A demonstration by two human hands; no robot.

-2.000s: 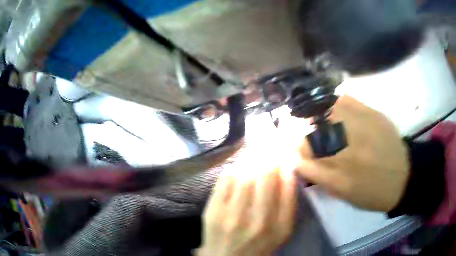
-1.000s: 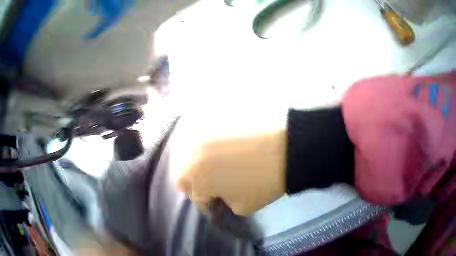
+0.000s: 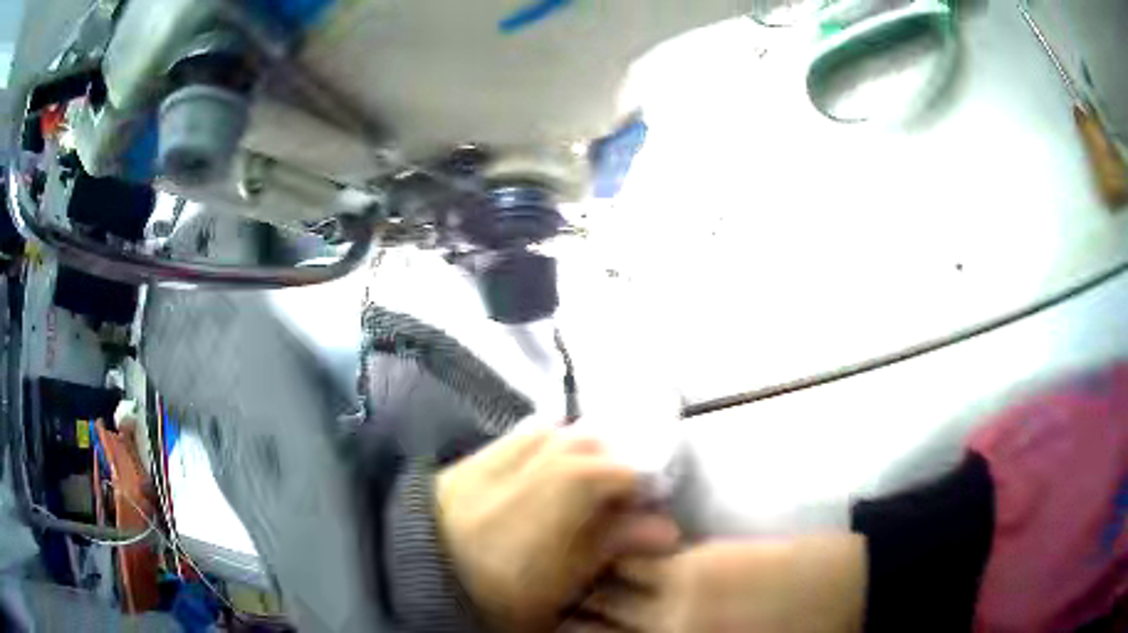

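The garment panel [image 3: 452, 365] has pale backing and a dark textured seam strip. It lies from under the machine head down to my hands, with more grey cloth hanging at the left. My left hand [image 3: 538, 526] is low in the middle, fingers bent and closed on the pale edge of the cloth. My right hand [image 3: 755, 581] lies just right of it, touching or overlapping it; its fingers are blurred and partly hidden, so its hold cannot be told. The black knob [image 3: 520, 284] of the tension assembly is above my hands.
The cream machine head [image 3: 458, 74] fills the top. A green-rimmed ring [image 3: 884, 68] and a wooden-handled tool [image 3: 1098, 155] lie at the upper right. A dark seam line crosses the white surface at right. Cables and an orange object [image 3: 128, 513] are at far left.
The view has shifted, so the machine head shows more fully. My right hand has come down, and my left hand, large beside the needle area at first, is now beside it, lower and off the needle area.
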